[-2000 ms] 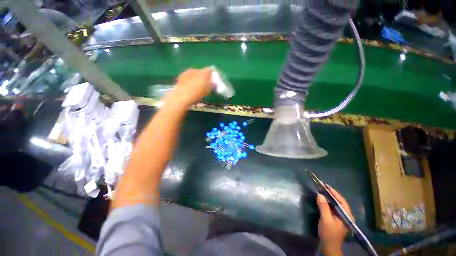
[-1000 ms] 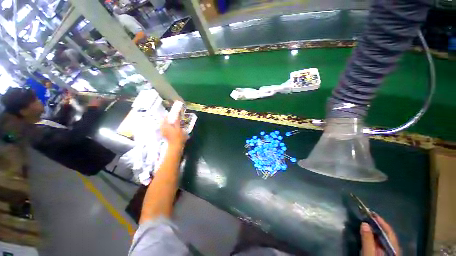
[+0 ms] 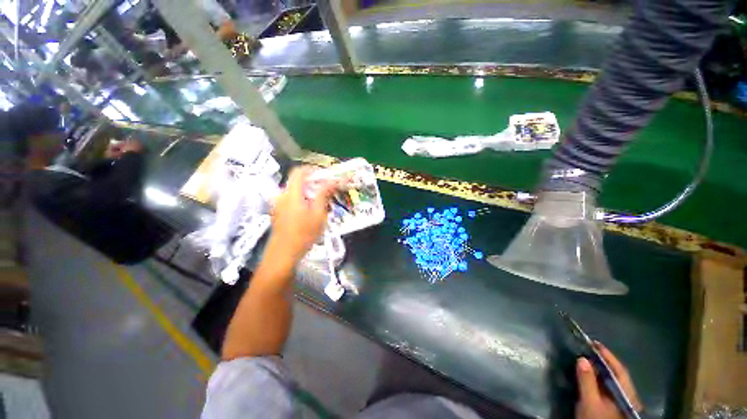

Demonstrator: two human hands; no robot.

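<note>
My left hand (image 3: 301,214) grips a white open power strip housing (image 3: 360,199) with colourful inner parts, left of the blue components. Its white cord and plug (image 3: 334,288) hang below it. My right hand (image 3: 604,385) holds a dark soldering iron (image 3: 602,362), tip pointing up and left, at the lower right. A pile of blue disc components (image 3: 436,239) with thin leads lies on the dark green bench (image 3: 459,327). A heap of white bagged units (image 3: 237,196) lies left of my left hand.
A clear fume hood (image 3: 565,254) on a grey ribbed duct (image 3: 627,90) hangs right of the blue pile. Another open unit (image 3: 534,131) lies on the green conveyor (image 3: 409,98). A cardboard tray (image 3: 721,327) is at right. A person (image 3: 90,196) sits at left.
My left hand went from over the conveyor to the heap and now brings a unit rightward. A unit was left on the conveyor. The view has swung left.
</note>
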